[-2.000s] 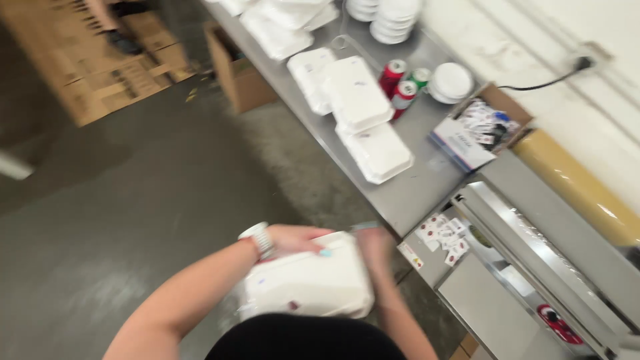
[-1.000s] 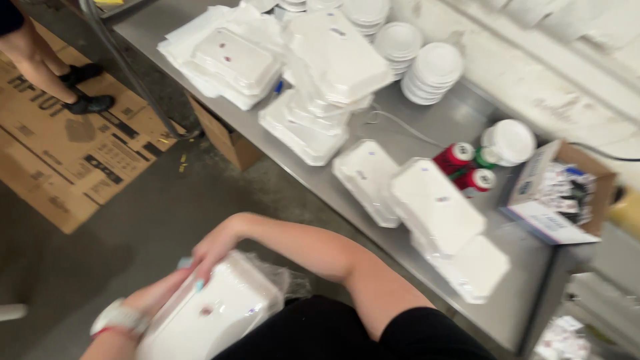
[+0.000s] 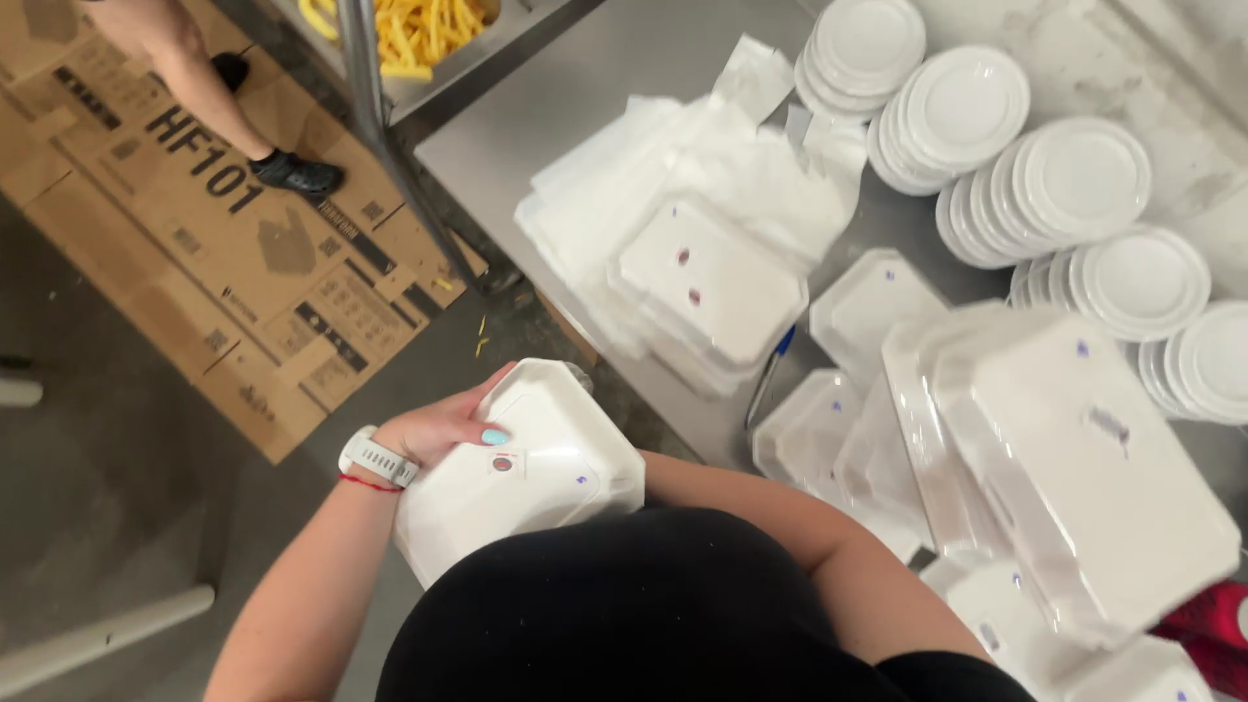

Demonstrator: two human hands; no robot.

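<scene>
My left hand (image 3: pixel 450 421), with a white watch on its wrist, grips the upper left edge of a white lidded takeout container (image 3: pixel 546 439), thumb on top beside a small sticker. The container is held close against my dark shirt. My right forearm reaches behind the container from the right, and the right hand is hidden there. To the right, a similar container with two stickers (image 3: pixel 717 273) lies on white plastic bags (image 3: pixel 604 214) on the metal table.
The metal table (image 3: pixel 487 146) bears stacked takeout containers (image 3: pixel 1082 458), a blue pen (image 3: pixel 785 341) and several stacks of white foam lids or plates (image 3: pixel 1087 175). Fries (image 3: pixel 424 34) lie in a metal tray at the top. A person's leg (image 3: pixel 210 97) stands on flattened cardboard (image 3: pixel 283 244).
The view has shifted along the table towards the bags and the fries. The right hand, seen at the container's side two seconds ago, is now behind it. The left hand still holds the container.
</scene>
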